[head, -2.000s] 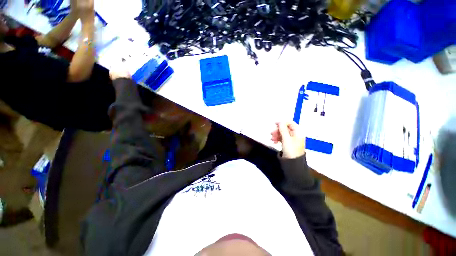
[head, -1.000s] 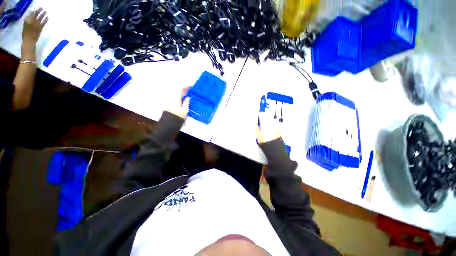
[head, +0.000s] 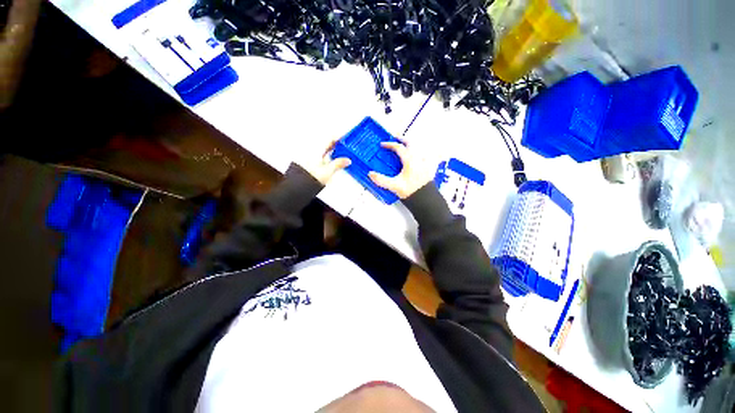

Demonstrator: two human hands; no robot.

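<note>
A small pile of blue inserts point(head: 364, 147) lies on the white table in front of me. My left hand point(head: 329, 165) holds its left side. My right hand point(head: 405, 171) grips its right side, with thumb and fingers over the near and right edges. A flat retail box point(head: 459, 187) with a white face and blue ends lies right of my right hand, partly hidden by my sleeve. A fanned box stack point(head: 536, 238) lies further right.
A black cable pile point(head: 363, 36) runs along the back. Tall insert stacks point(head: 568, 113), a yellow roll point(head: 536, 39) and a grey basin point(head: 612, 298) of black cables stand right. Printed boxes point(head: 173, 48) lie back left. A blue pen point(head: 566, 310) lies right. A carton with blue pieces point(head: 85, 258) is below left.
My right hand has left the flat retail box and moved left onto the blue insert pile, joining my left hand. The pile is turned. The camera view has shifted and rotated.
</note>
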